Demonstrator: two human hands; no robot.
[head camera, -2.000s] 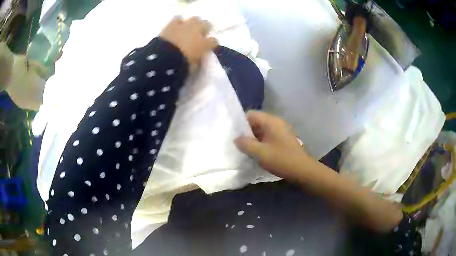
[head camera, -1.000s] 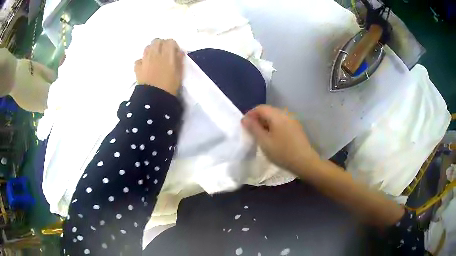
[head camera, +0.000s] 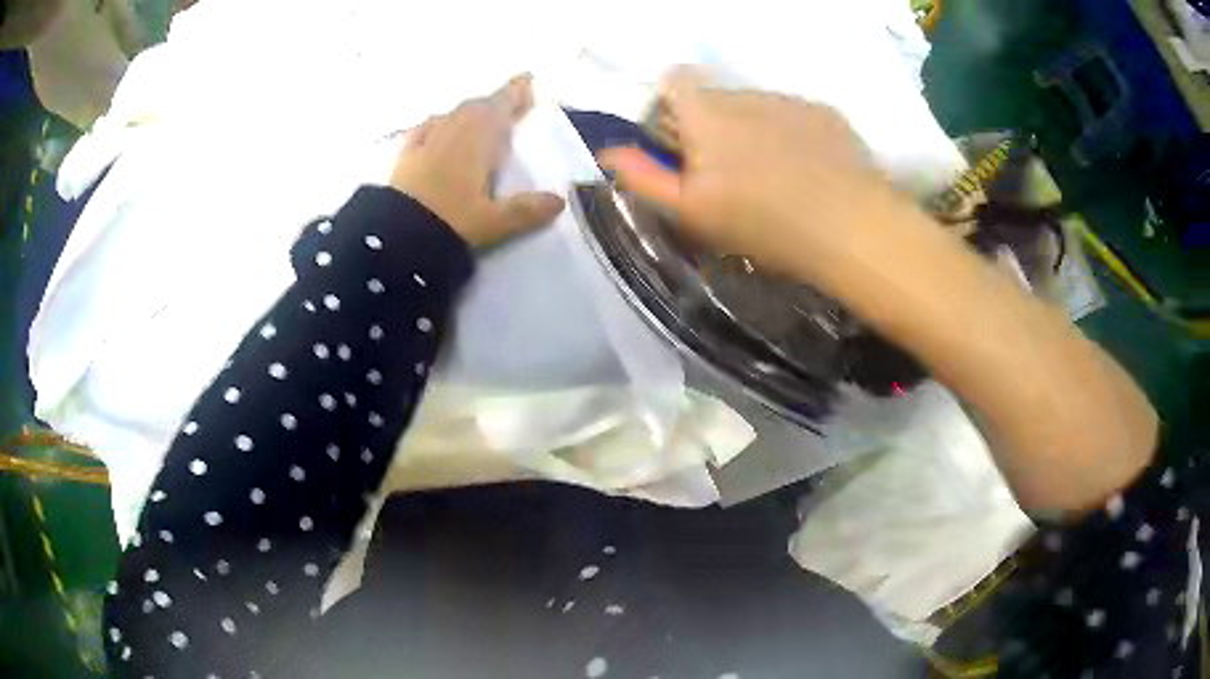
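Observation:
The white garment (head camera: 531, 318) lies over the navy pressing board (head camera: 604, 129), of which a small dark part shows between my hands. My left hand (head camera: 475, 170) lies on the garment with its fingers spread, near the folded edge. My right hand (head camera: 743, 159) is closed around the steam iron (head camera: 717, 305) from above; its handle is hidden by the hand. The iron's tip points up and left, beside my left thumb, and its long edge runs along the folded strip of the garment.
The iron rest (head camera: 1081, 285) is at the right, partly behind cords. A yellow hose (head camera: 1128, 272) runs to the right edge. Cream-white cloth (head camera: 902, 517) hangs at the lower right. Green floor and a blue item (head camera: 1088, 100) show at the upper right.
My right hand let go of the garment edge and took hold of the iron, which moved from the upper right onto the folded edge. My left hand now lies flatter with spread fingers.

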